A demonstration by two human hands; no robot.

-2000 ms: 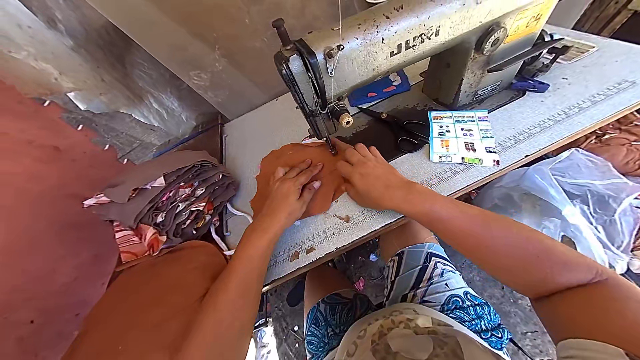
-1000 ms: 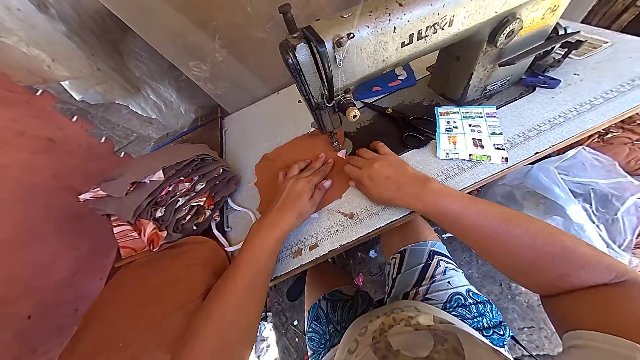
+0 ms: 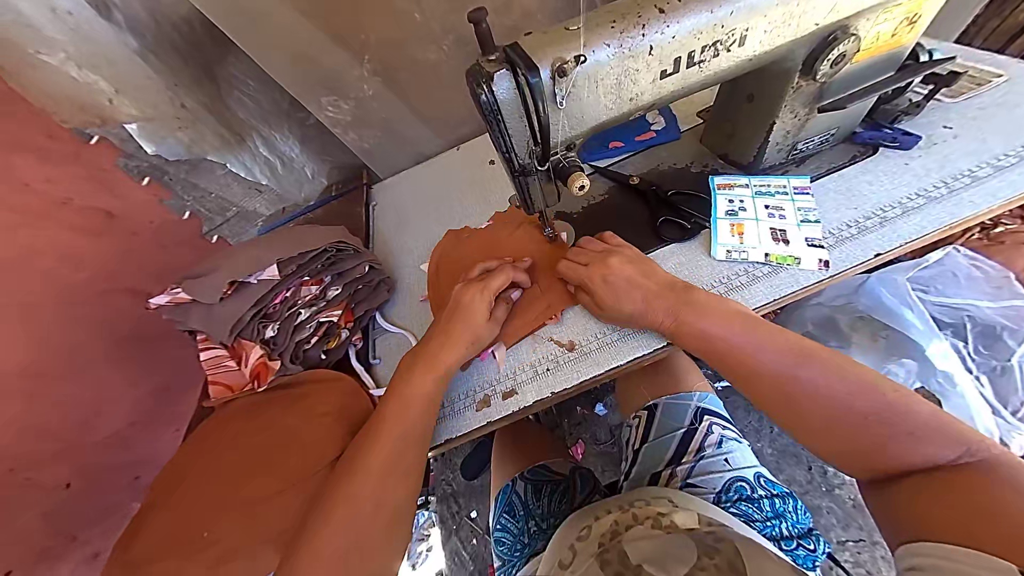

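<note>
A piece of rust-brown fabric point(image 3: 512, 256) lies on the sewing machine table, its upper right edge under the presser foot point(image 3: 549, 230) of a Juki sewing machine point(image 3: 640, 64). My left hand point(image 3: 480, 308) rests on the fabric with bent fingers, left of and below the needle. At the right edge of the cloth, close to the presser foot, my right hand point(image 3: 620, 280) has its fingertips pressed down; whether they pinch the cloth is hidden. Bits of pink and white cloth show under the fabric's edges.
Black scissors point(image 3: 672, 212), a blue cloth piece point(image 3: 632, 138) and a printed sheet point(image 3: 768, 222) lie right of the needle. Stacked grey-brown fabric pieces point(image 3: 296, 296) and brown cloth point(image 3: 248, 472) are at the left. A clear plastic bag point(image 3: 920, 328) sits beyond the table's front edge point(image 3: 560, 398).
The fabric has turned and shifted under the presser foot between my hands. My right hand has moved slightly away from the needle since the earliest frame.
</note>
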